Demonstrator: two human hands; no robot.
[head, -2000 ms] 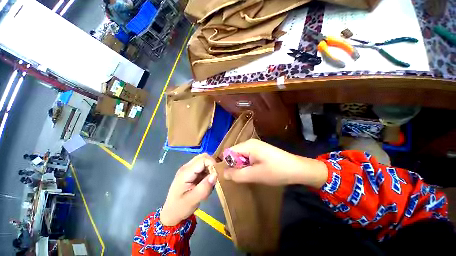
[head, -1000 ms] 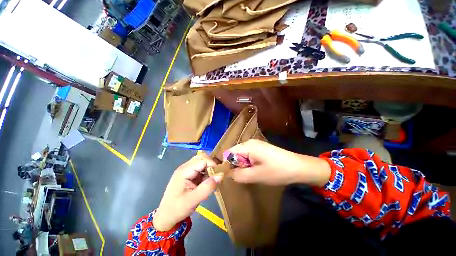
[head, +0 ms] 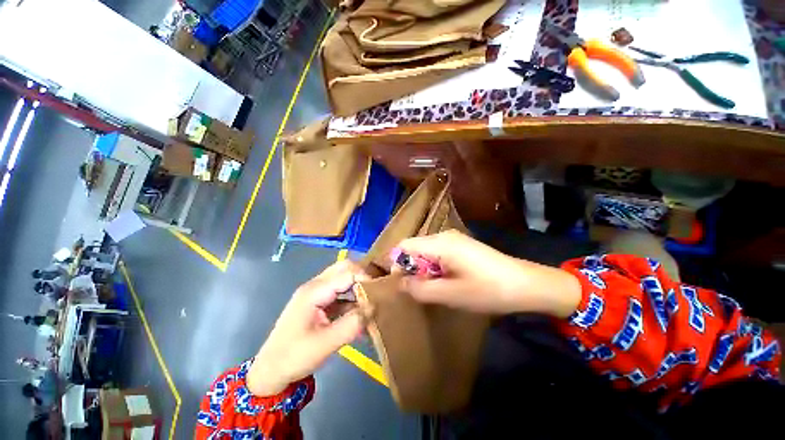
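Observation:
A tan-brown bag body (head: 426, 352) hangs in front of me, its open top towards the desk. My left hand (head: 310, 322) pinches the bag's folded edge between thumb and fingers. My right hand (head: 473, 275) is closed around a small pink tool (head: 418, 264), perhaps thread snips, beside the bag's mouth. Most of the tool is hidden in the fist, and its tip is too small to make out.
The wooden desk (head: 620, 142) holds a pile of brown bags (head: 404, 60), orange-handled pliers (head: 607, 67), green-handled pliers (head: 701, 73) and a black tool (head: 542, 76). Another bag (head: 325, 185) lies on a blue crate (head: 374, 215). Cartons (head: 207, 146) stand at left.
The left hand has moved slightly left and down along the bag edge. The right hand with the pink tool has shifted slightly right and up. The desk view has shifted a little to the right.

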